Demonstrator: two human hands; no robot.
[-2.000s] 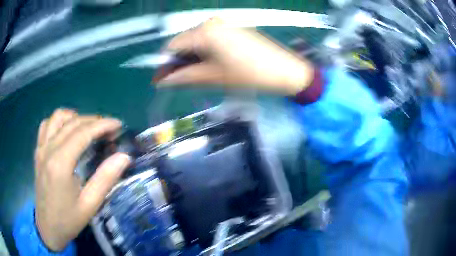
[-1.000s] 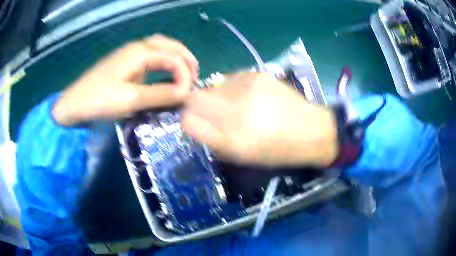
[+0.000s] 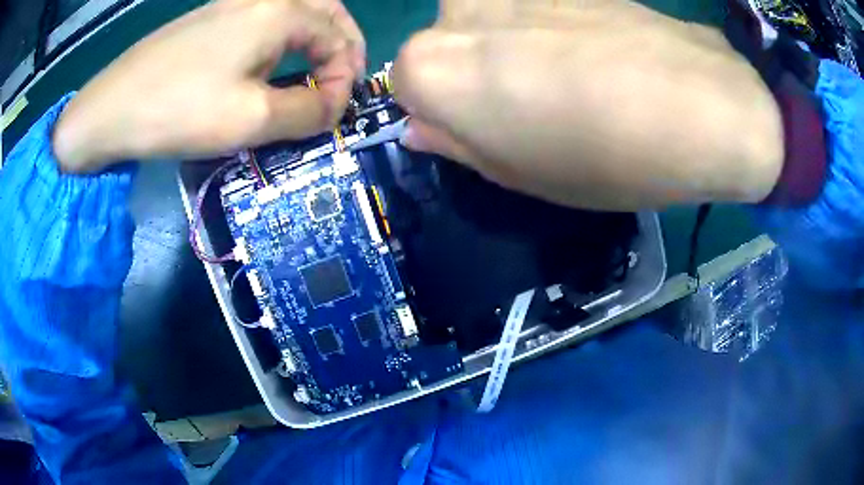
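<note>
The main board (image 3: 294, 284), blue with black chips, lies in the white housing shell (image 3: 248, 355). My left hand (image 3: 223, 85) is above the board's far edge, its fingertips pinched on a thin yellow-orange wire harness (image 3: 338, 138). My right hand (image 3: 597, 109) comes from the right over the black inner module (image 3: 512, 232), closed on grey tweezers (image 3: 379, 135). Their tip is at a white plug or socket on the board's far edge; whether the plug is seated cannot be told. My right fingertips are partly hidden.
Purple-red cables (image 3: 197, 218) loop at the board's left side. A white flat flexible cable (image 3: 508, 350) hangs over the shell's near wall. A shiny clear plastic tray or bag (image 3: 739, 308) is at the lower right bench edge. Part of another unit (image 3: 791, 14) shows at top right.
The view is closer and steadier over the unit. Both hands have shifted toward the top of the picture, uncovering more of the board. The tweezer tip now shows at the board's far edge.
</note>
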